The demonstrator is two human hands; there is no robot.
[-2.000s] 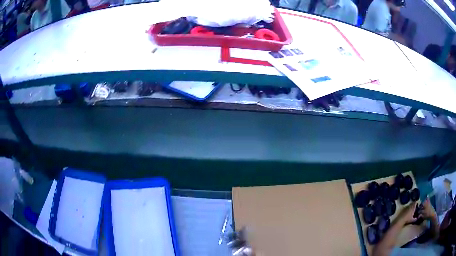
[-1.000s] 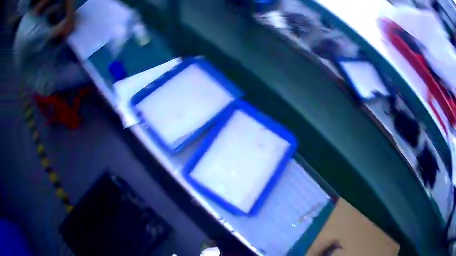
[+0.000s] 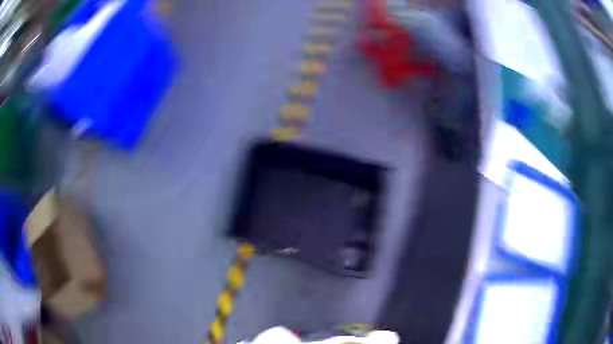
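Observation:
The black bin (image 3: 306, 201) stands on the floor in the middle of the view, and its inside looks dark, with a small pale spot near its lower right corner. Two shallow blue-rimmed trays with white lining, an upper one (image 3: 538, 218) and a lower one (image 3: 516, 312), lie on the work surface at the right. The picture is blurred. Pale blurred shapes show at the bottom edge, and I cannot tell what they are. I cannot make out either of my hands.
A yellow-and-black floor line (image 3: 230, 289) runs past the bin. A blue crate (image 3: 121, 74) is at the upper left, with an open brown carton (image 3: 67, 259) below it. A red stool-like object (image 3: 390, 50) and part of a person are at the top. The green conveyor edge is far right.
The view has swung left and down from the work surface to the floor. The black bin has come to the middle, the trays have shifted to the right edge, and the brown board has left the picture.

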